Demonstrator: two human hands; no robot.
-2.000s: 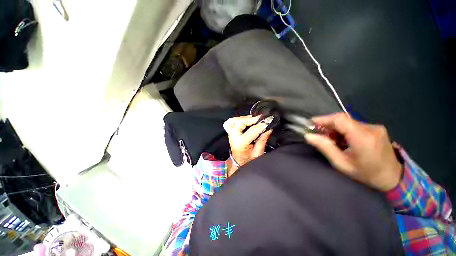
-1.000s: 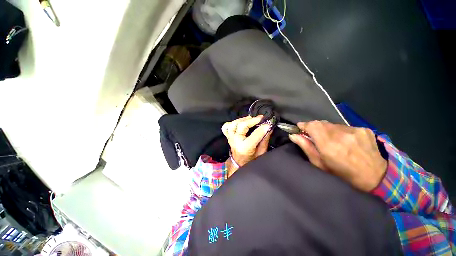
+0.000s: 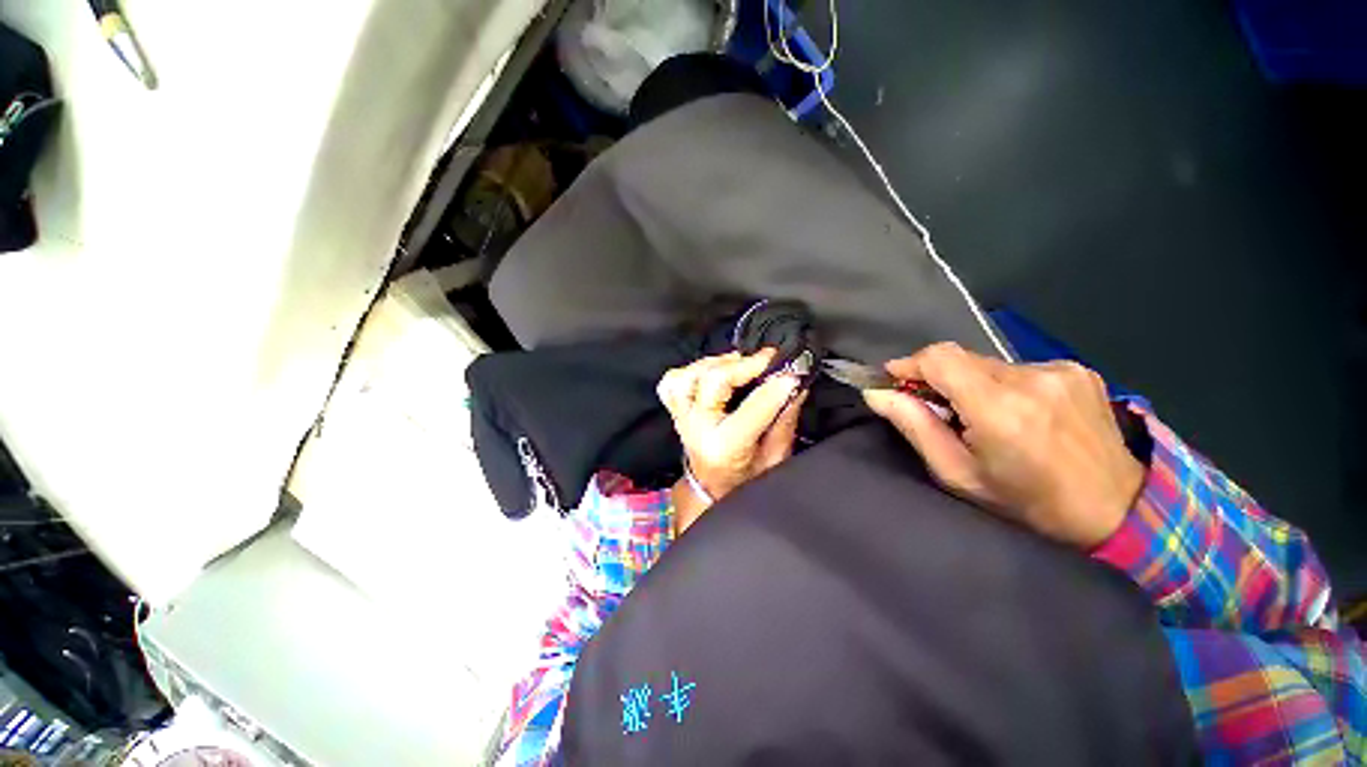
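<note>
A soft black fabric article (image 3: 577, 412) lies across the aproned lap, with a silvery zip piece (image 3: 534, 474) near its left end. My left hand (image 3: 732, 420) pinches a bunched, rounded part of the black fabric; a small silvery piece, possibly a zip slider, shows at its fingertips. My right hand (image 3: 1027, 435) holds small snips (image 3: 858, 376) with red grips, mostly hidden in the palm. Their silvery pointed blades reach to just right of my left fingertips. Whether the tips touch the fabric I cannot tell.
A white cloth-covered table (image 3: 225, 300) is at the left, with a pen-like tool (image 3: 123, 41) and black pieces at its far left edge. A pale box or board (image 3: 323, 644) is at the lower left. A white cord (image 3: 915, 225) runs over the dark floor, near a blue item and plastic bag.
The snips, blurred and farther from the fabric two seconds ago, are now steady with their blades by my left fingertips. My left hand keeps its pinch. The view has shifted slightly.
</note>
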